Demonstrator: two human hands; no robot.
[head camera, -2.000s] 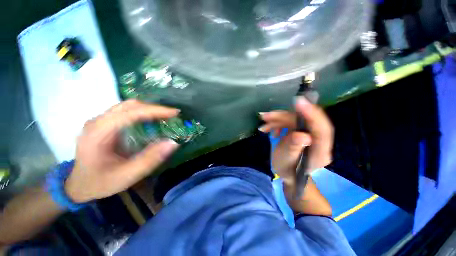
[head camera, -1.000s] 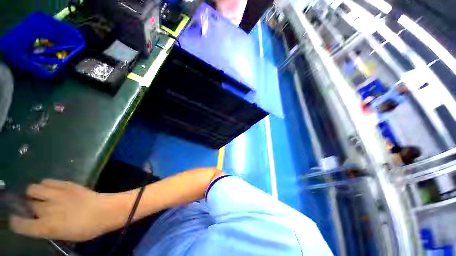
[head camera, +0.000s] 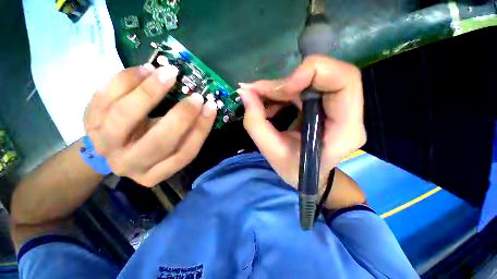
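A green circuit board panel (head camera: 199, 82) with small white, blue and red parts is held above the bench edge. My left hand (head camera: 147, 122) grips its near side, fingertips over the parts. My right hand (head camera: 316, 109) holds the black soldering iron (head camera: 310, 152) in its palm, with the barrel pointing away from me; the tip is cut off by the top edge. The right thumb and forefinger pinch at the panel's right end; whether a small part is between them cannot be told.
Small daughter boards (head camera: 163, 16) lie on the green mat (head camera: 229, 32) beyond the panel. White paper (head camera: 71, 65) lies at the left, with a yellow-black unit (head camera: 74, 8) on it. Another board shows at the far left edge (head camera: 7, 152). The blue floor is at the right.
The view has swung back from the aisle to the bench. Both hands are now together at the panel. The clear plastic dome seen two seconds ago is out of view.
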